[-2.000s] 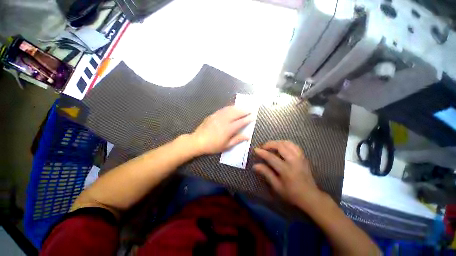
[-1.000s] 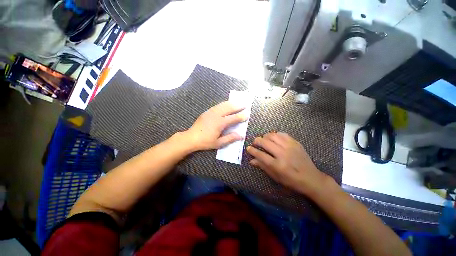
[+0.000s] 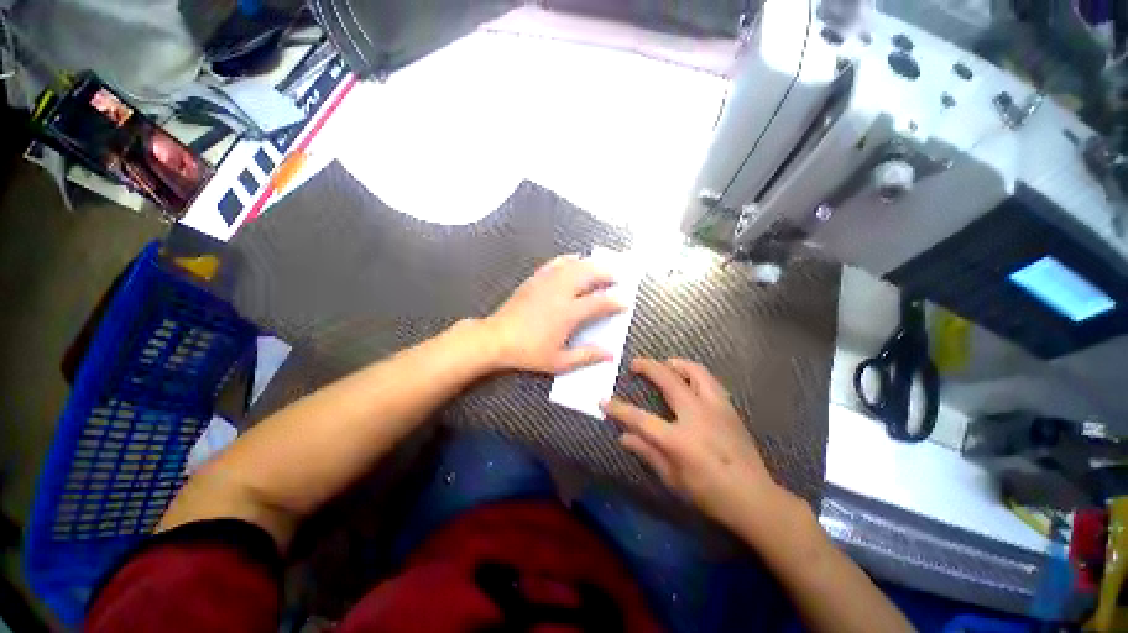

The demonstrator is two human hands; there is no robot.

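Note:
A large dark brown-grey garment panel (image 3: 408, 278) with a curved cut lies on the white table under the sewing machine head (image 3: 792, 136). A narrow white strip (image 3: 586, 393) lies on the panel, its upper end near the lit presser foot (image 3: 740, 251). My left hand (image 3: 551, 319) lies flat with fingers spread over the strip. My right hand (image 3: 688, 433) rests on the panel just right of the strip, fingers apart, a fingertip at the strip's lower right edge. The needle is too small to make out.
A blue slatted basket (image 3: 124, 433) stands at the left with white pieces beside it. A phone (image 3: 130, 146) lies at the far left. Black-handled scissors (image 3: 901, 381) lie right of the panel. Dark folded cloth (image 3: 396, 31) is at the far side. The machine's screen (image 3: 1061, 288) glows blue.
The view has shifted, so the machine's lit screen shows more fully. My right hand's fingers have spread, and one now reaches the strip's lower edge. My left hand stays on the strip.

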